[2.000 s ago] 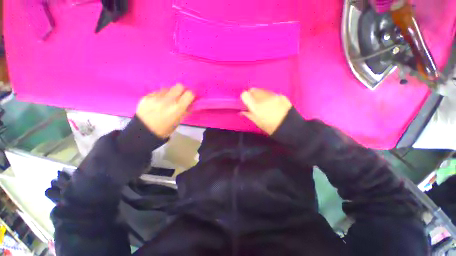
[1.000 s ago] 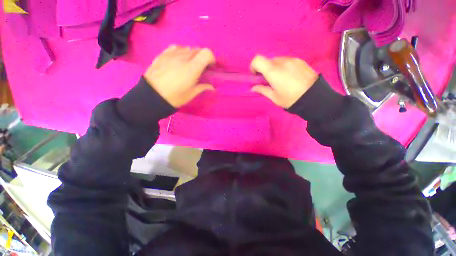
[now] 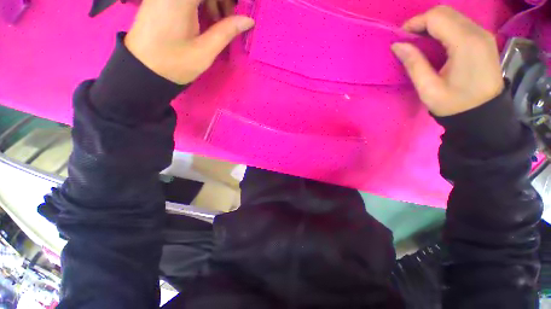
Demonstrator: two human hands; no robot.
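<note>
A curved pink band lies on the bright pink table cover in front of me, its pale edge line along the top. My left hand is at its left end, thumb out near the edge; its other fingers are partly hidden and cut by the top edge, so its grip is unclear. My right hand holds the band's right end between thumb and forefinger. A second curved pink band lies flat nearer to me, untouched.
The steam iron stands at the right, cut off by the frame edge and partly behind my right sleeve. Magenta pieces lie at the upper right. A dark piece shows at the upper left. A white surface lies below the table's near edge.
Both hands have moved further apart and up the table, from a narrow strip held between them to the ends of a spread band. The view has shifted, with the iron nearer the right edge.
</note>
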